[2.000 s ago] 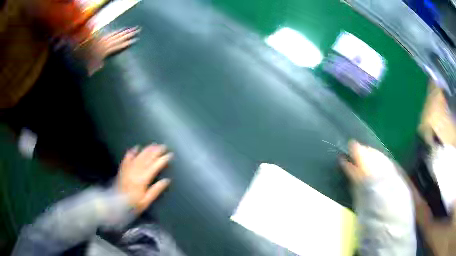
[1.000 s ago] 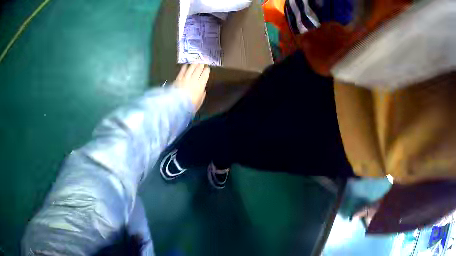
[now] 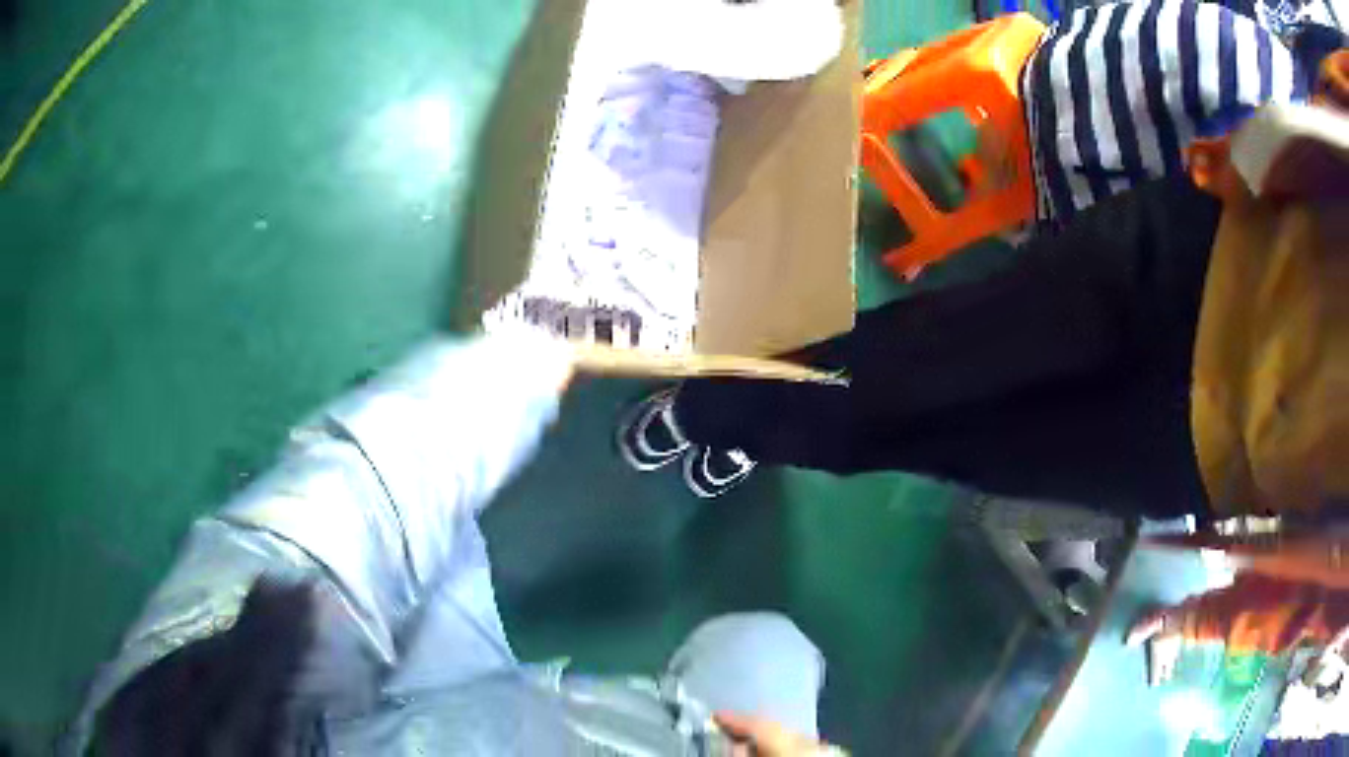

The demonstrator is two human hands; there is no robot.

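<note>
A large brown carton (image 3: 777,207) stands open on the green floor at the top middle. Lilac-white covers (image 3: 651,163) lie inside it, and the edges of several stand in a row (image 3: 599,321) near its close end. A white packing sheet (image 3: 762,40) lies at its far end. My left sleeve reaches to the carton's near left corner, but my left hand is hidden there. My right hand (image 3: 777,737) shows only as a small piece at the bottom edge, beside my knee; its fingers and any hold cannot be made out.
A person in dark trousers (image 3: 991,355) and a mustard top stands close at the right of the carton. An orange stool (image 3: 954,141) and a person in black-and-white stripes (image 3: 1154,89) are behind. A bench edge (image 3: 1087,651) with a blurred orange-red sleeve is at the lower right.
The view has turned from the bench to the floor. Since one second ago more of the carton's inside shows, my left hand has gone out of sight at its corner, and my right hand's edge has appeared.
</note>
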